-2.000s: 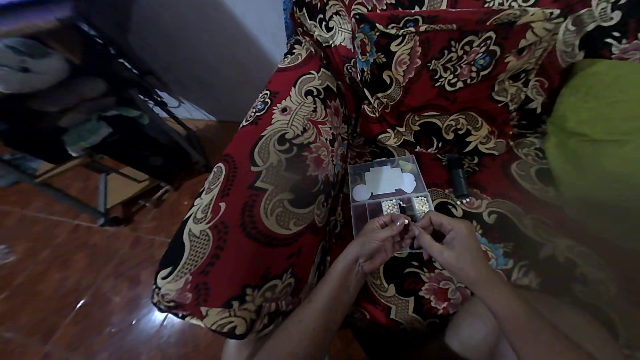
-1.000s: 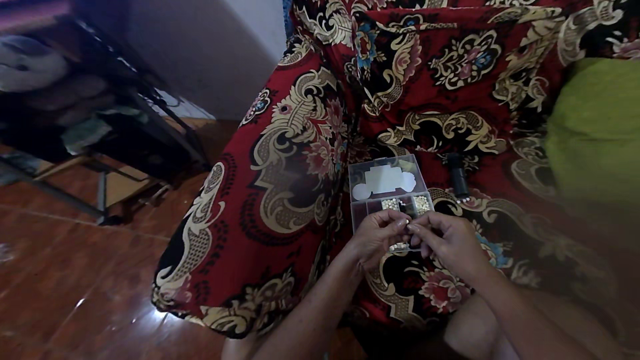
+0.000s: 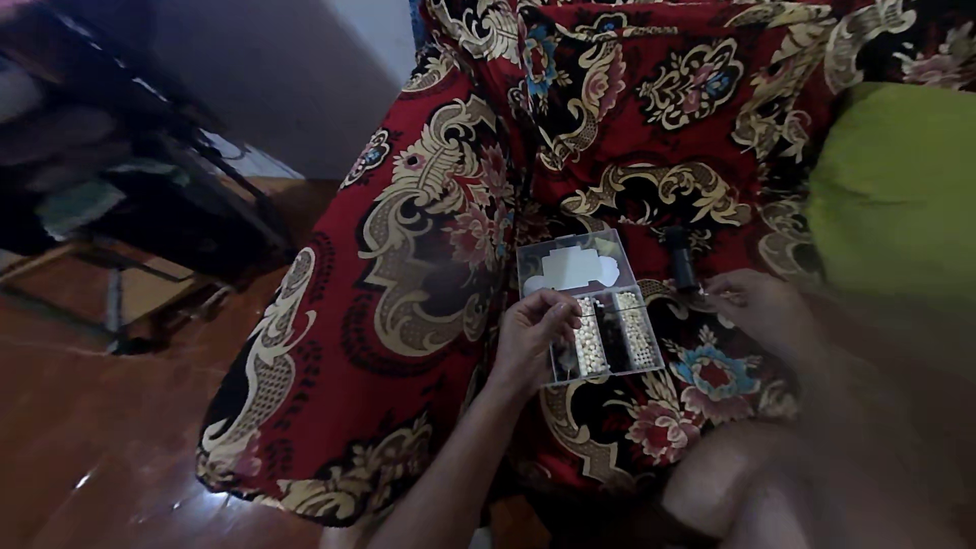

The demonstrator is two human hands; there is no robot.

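Observation:
A clear plastic compartment box (image 3: 646, 355) lies with its lid up on the sofa seat, a white paper cutout (image 3: 573, 268) in the lid. White beads (image 3: 590, 339) fill one compartment and cream beads (image 3: 633, 329) another; between them is a dark compartment. My left hand (image 3: 537, 328), over the box's left side, pinches a thin dark cord (image 3: 610, 312) that runs right across the box. My right hand (image 3: 751, 305) is right of the box, fingertips together on what seems the cord's other end, by a black cylindrical object (image 3: 681, 259).
A floral red and black cover (image 3: 427, 305) drapes the sofa. A green cushion (image 3: 900, 183) lies at the right. At the left, a metal-framed rack (image 3: 114, 290) with cloth items stands on the tiled floor (image 3: 114, 427). My bare knee is at lower right.
My hands, close together over the box before, are now apart. The right has moved to the right, and the cord between them shows. More of the bead compartments is in sight.

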